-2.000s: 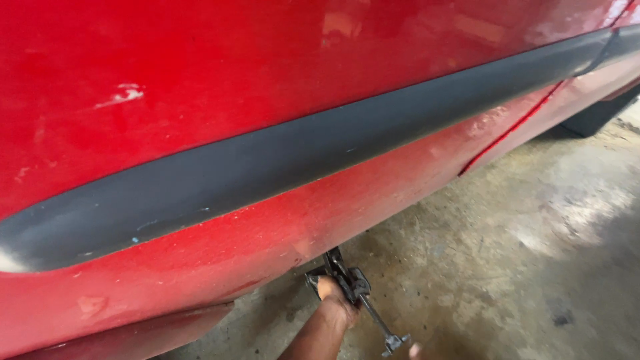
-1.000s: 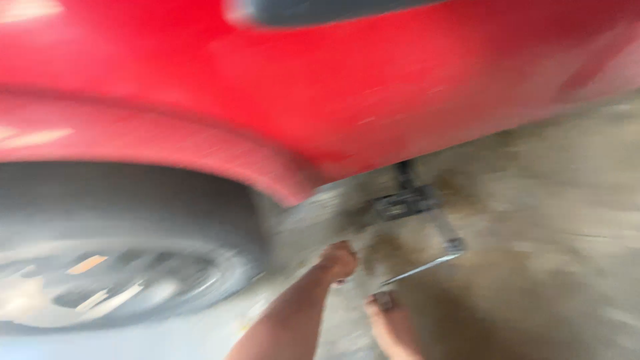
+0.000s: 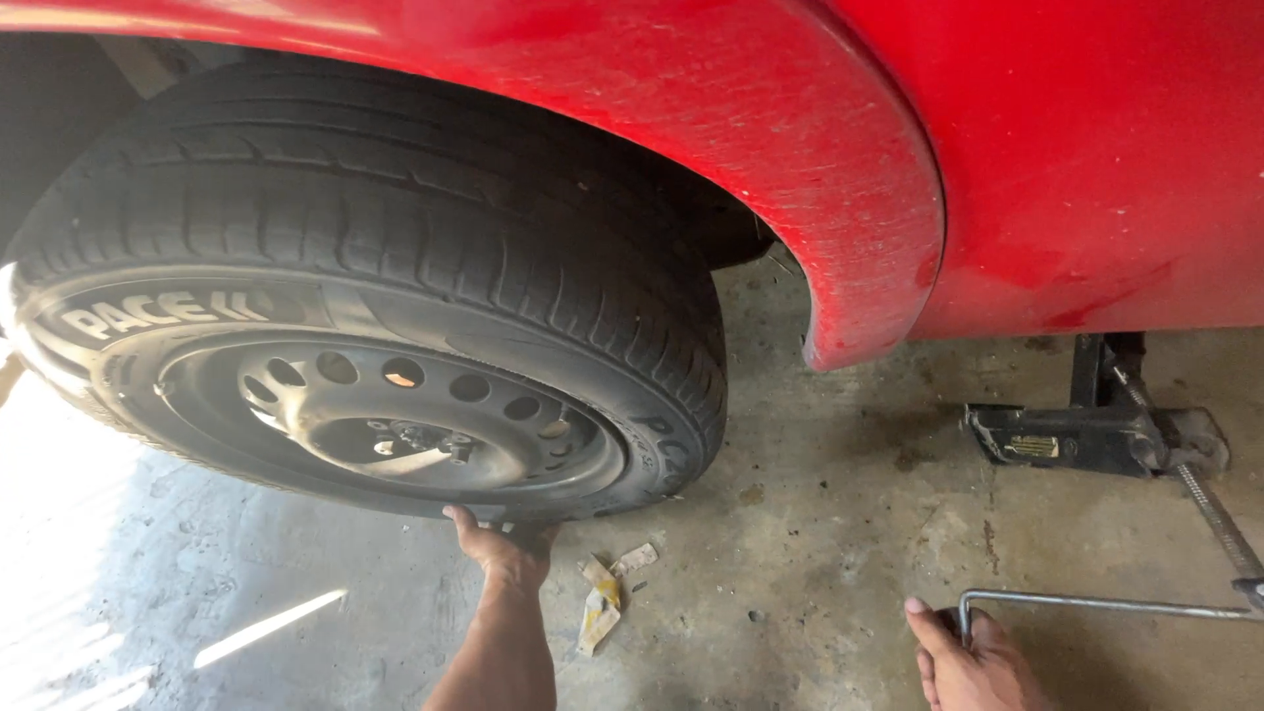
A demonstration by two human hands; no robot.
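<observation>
My left hand (image 3: 504, 548) touches the lower edge of a car tyre (image 3: 474, 227), fingers passing out of sight beneath it. The tyre sits on a steel wheel rim (image 3: 474, 395) inside the arch of a red car. At the lower right, my right hand (image 3: 973, 662) is closed around the bent end of a metal crank handle (image 3: 1106, 600). That crank runs right to the threaded screw (image 3: 1220, 518) of a black scissor jack (image 3: 1076, 439), which stands under the car's sill.
The red wheel-arch edge (image 3: 889, 197) curves over the tyre and meets the red body panel (image 3: 1106, 178). Crumpled paper scraps (image 3: 602, 602) lie on the stained concrete floor (image 3: 780, 553) between my hands. Bright sunlight falls on the floor at the left.
The view has swung left to the wheel. My left hand was near the jack, then over the floor, and is now at the tyre. The crank has turned to another angle.
</observation>
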